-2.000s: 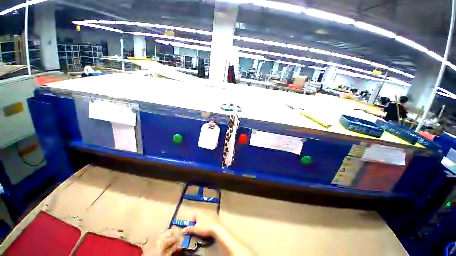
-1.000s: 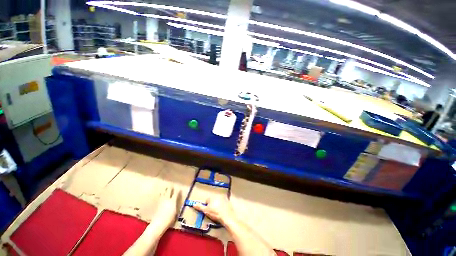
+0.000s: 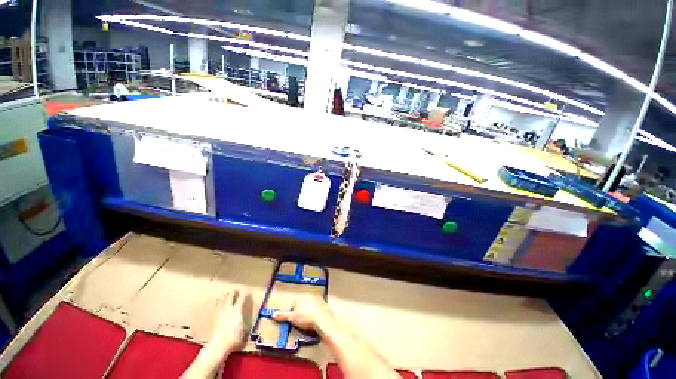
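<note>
The cutting die [image 3: 299, 280], a blue open frame with crossbars and a T-shaped brace, lies on the tan sheet [image 3: 415, 311] near the press beam. My right hand [image 3: 307, 312] grips the die's brace at its lower half, thumb on the left side. My left hand [image 3: 228, 326] rests on the sheet just left of the die, fingers apart and holding nothing. Red areas [image 3: 70, 342] show in a row through cut windows along the near side of the sheet.
The long blue press beam [image 3: 244, 178] stands behind the sheet, with green and red buttons, a white tag [image 3: 314, 192] and a hanging spotted strip [image 3: 345, 200]. Blue trays [image 3: 528, 180] and a yellow strip [image 3: 465, 172] lie on its pale top. A control cabinet is at left.
Two seconds ago my hands were together over the die's near end; my left hand has since moved left onto the sheet. More red windows show at the near side.
</note>
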